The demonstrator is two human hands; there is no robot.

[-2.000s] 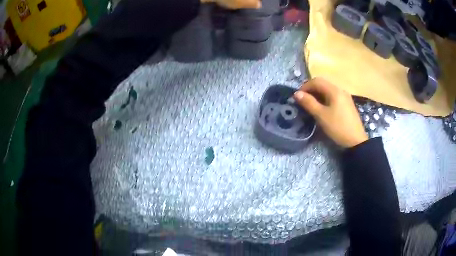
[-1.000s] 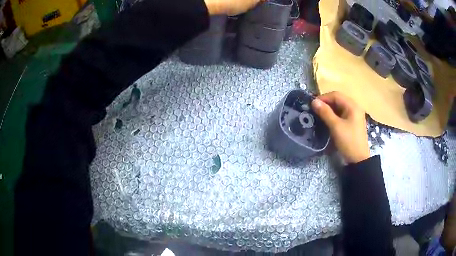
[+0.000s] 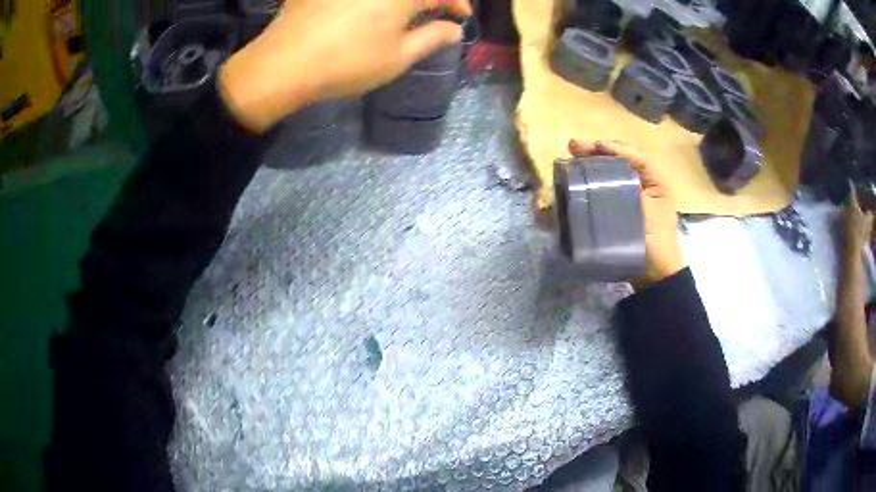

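My right hand (image 3: 658, 216) holds a dark grey plastic housing (image 3: 603, 216) tipped on its side, with its seamed outer wall facing me. The fingers are behind it and its inside is mostly hidden. My left hand (image 3: 331, 58) is blurred over the stacked grey housings (image 3: 408, 113) at the top, with thumb and fingers near the top of the stack. Whether it grips anything there cannot be told. An open housing with a round middle (image 3: 182, 56) stands left of that hand.
Bubble wrap (image 3: 384, 279) with small torn holes covers the bench. Kraft paper (image 3: 567, 120) at upper right bears several grey housings (image 3: 645, 88). Small dark bits (image 3: 792, 231) lie beyond its edge. Another person's arm (image 3: 850, 298) shows at the right edge. A yellow object (image 3: 38, 67) is at upper left.
The housing by my right hand, earlier open side up, is now held turned on its side. My left hand has come further into view over the stacks. The view has shifted.
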